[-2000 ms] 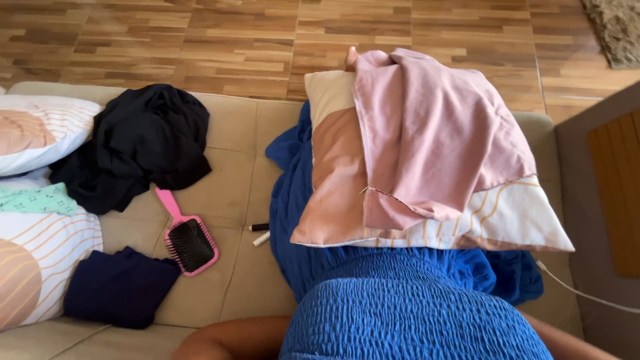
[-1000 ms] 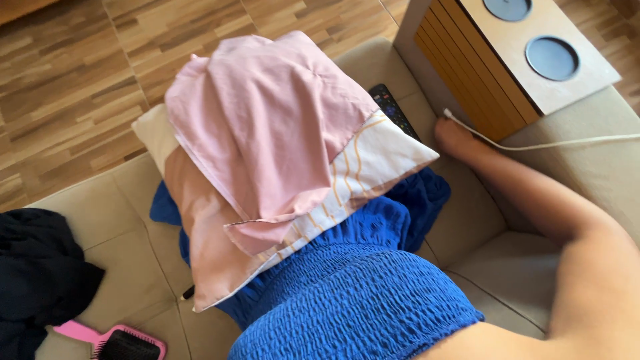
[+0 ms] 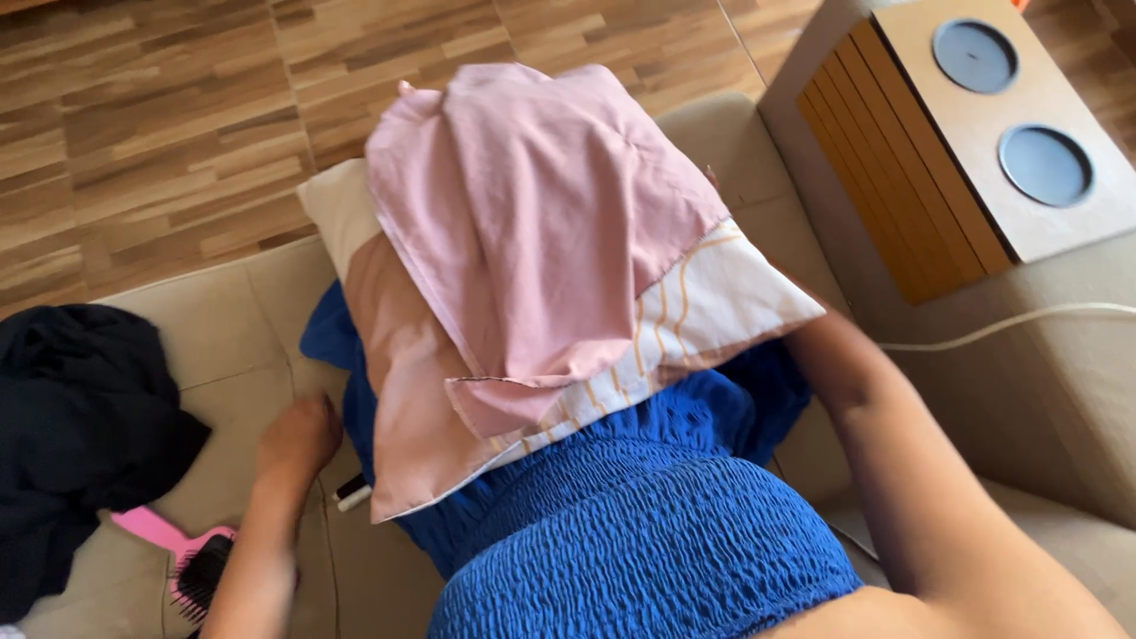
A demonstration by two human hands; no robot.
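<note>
A pink cloth [image 3: 550,222] lies draped over a patterned cushion [image 3: 710,302] on my lap, above my blue smocked dress [image 3: 639,550]. My left hand [image 3: 300,435] is low over the sofa seat, left of the cushion; it is blurred and its fingers are hard to make out. Beneath my left forearm is a pink hairbrush [image 3: 202,568] with black bristles. My right forearm reaches under the cushion's right corner. Of my right hand, only what looks like a fingertip [image 3: 713,177] shows past the cushion's far right edge; its grasp is hidden.
Black clothing [image 3: 80,444] lies on the beige sofa [image 3: 240,328] at left. A small black-and-white item [image 3: 352,493] is beside the cushion. On the right armrest stands a wooden tray [image 3: 967,142] with two round grey inserts, and a white cable [image 3: 1003,333] crosses the armrest.
My right hand has moved from beside the cable at the armrest to under the cushion. My left forearm has come into view over the hairbrush. The remote control seen earlier beside the cushion is out of sight.
</note>
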